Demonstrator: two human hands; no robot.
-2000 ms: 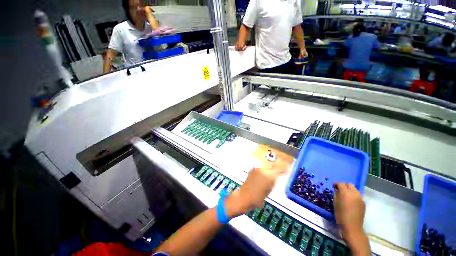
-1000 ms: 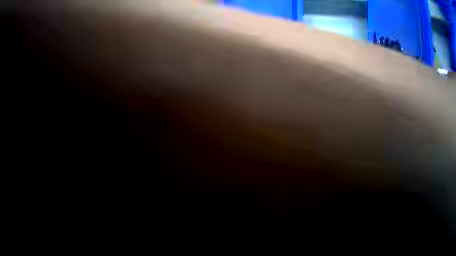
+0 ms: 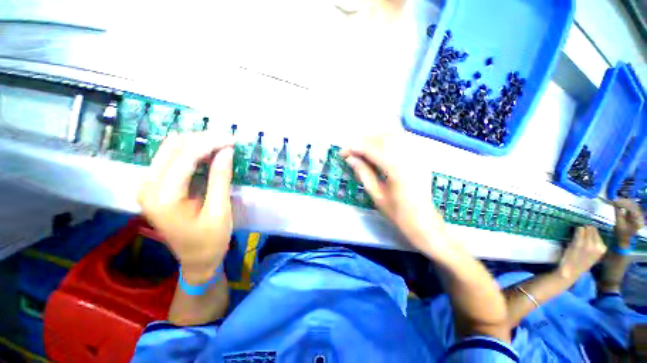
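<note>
A green circuit board panel strip (image 3: 305, 174) lies in the pale rail, with small dark components standing in a row on it. My left hand (image 3: 190, 191), with a blue wrist band, is over the strip's left part, thumb and forefinger curved close together. My right hand (image 3: 379, 177) is at the strip further right, its thumb and forefinger tips close together at the board. Glare and blur hide whether either hand holds a part. A blue bin (image 3: 531, 117) with a heap of dark components (image 3: 461, 103) stands behind the strip.
More panels (image 3: 496, 207) continue right along the rail. Other blue bins (image 3: 606, 131) stand at the right. Another person's hand (image 3: 584, 248) and a further hand (image 3: 627, 218) are at the rail's right end. A red stool (image 3: 99, 305) is at lower left.
The view has turned down and shifted after a dark, blurred frame. My right hand has left the bin for the panel strip. My left hand has come from near the tan card to the strip.
</note>
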